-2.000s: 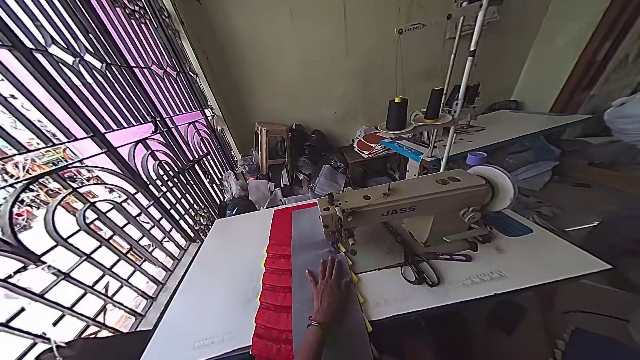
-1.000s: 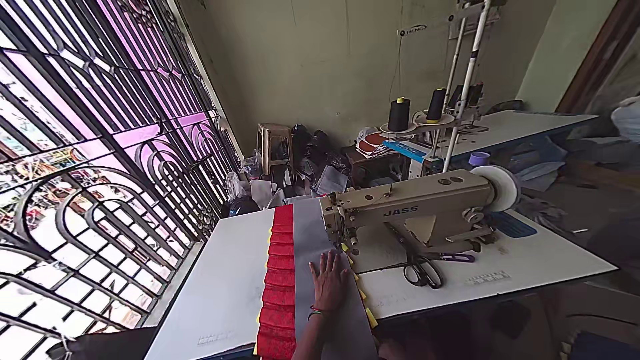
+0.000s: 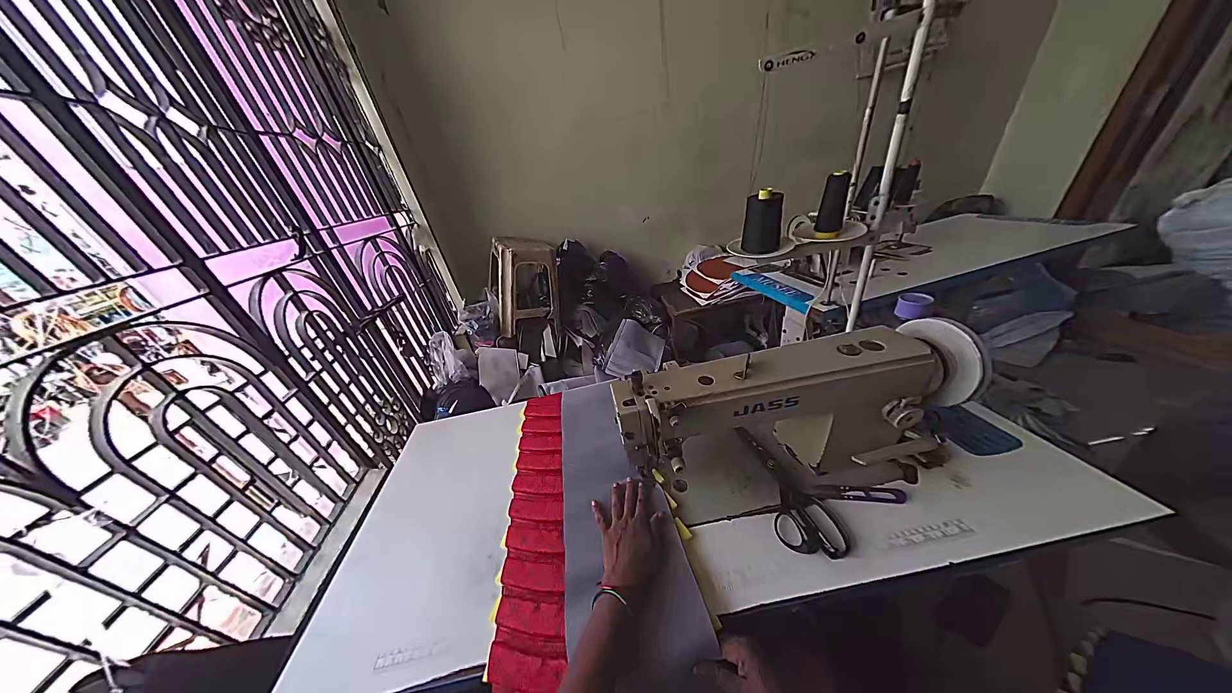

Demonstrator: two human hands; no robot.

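A long grey fabric strip (image 3: 597,452) runs front to back under the head of a cream sewing machine (image 3: 789,395). Pleated red fabric (image 3: 534,539) with yellow edging lies along its left side, and yellow points show at its right edge. My left hand (image 3: 630,544) rests flat on the grey strip, fingers spread, just in front of the needle area. Low in the view, my right hand (image 3: 736,662) is dim at the strip's front right edge; its grip is not clear. Black-handled scissors (image 3: 813,525) lie on the table right of the strip.
The white machine table (image 3: 404,539) stands beside a black metal grille (image 3: 221,318). Another handled tool (image 3: 866,494) lies by the scissors. Behind are black thread cones (image 3: 762,223), a second machine table (image 3: 982,250), a stool (image 3: 523,279) and piled bags (image 3: 602,298).
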